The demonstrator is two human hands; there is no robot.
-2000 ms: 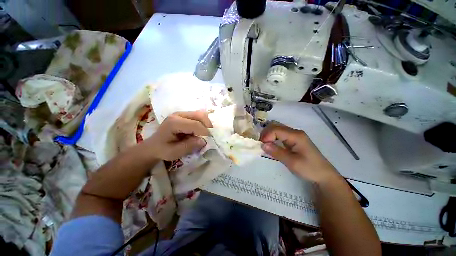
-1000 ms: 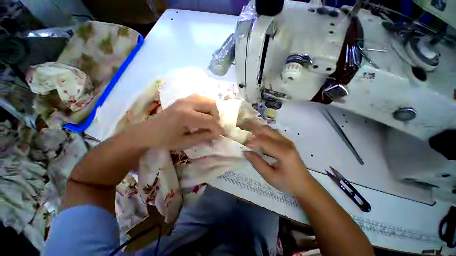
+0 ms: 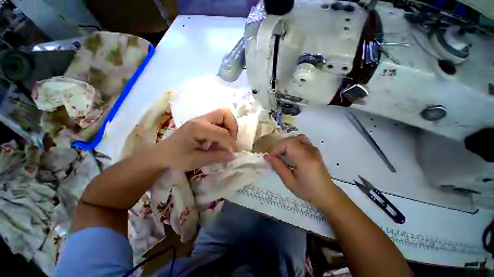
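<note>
The cream-white garment piece (image 3: 187, 202) with red-brown flowers lies bunched on the table left of the needle and hangs over its front edge. My left hand (image 3: 201, 142) pinches the fabric edge (image 3: 250, 155). My right hand (image 3: 299, 165) pinches the same edge a short way to the right, so a short stretch runs between my fingertips. The edge is in front of the presser foot (image 3: 279, 115) of the white sewing machine (image 3: 319, 40). Part of the cloth near the foot is washed out by bright light.
Black thread snips (image 3: 381, 200) lie open right of my right hand. A thin grey metal strip (image 3: 371, 142) lies behind them. Floral cloth (image 3: 27, 189) is heaped at lower left. Blotched cloth (image 3: 111, 54) lies beyond the blue edging (image 3: 120, 101).
My hands first came closer together over the cloth, then drew slightly apart with the edge stretched between them. The snips, partly covered by my right arm at first, now show fully.
</note>
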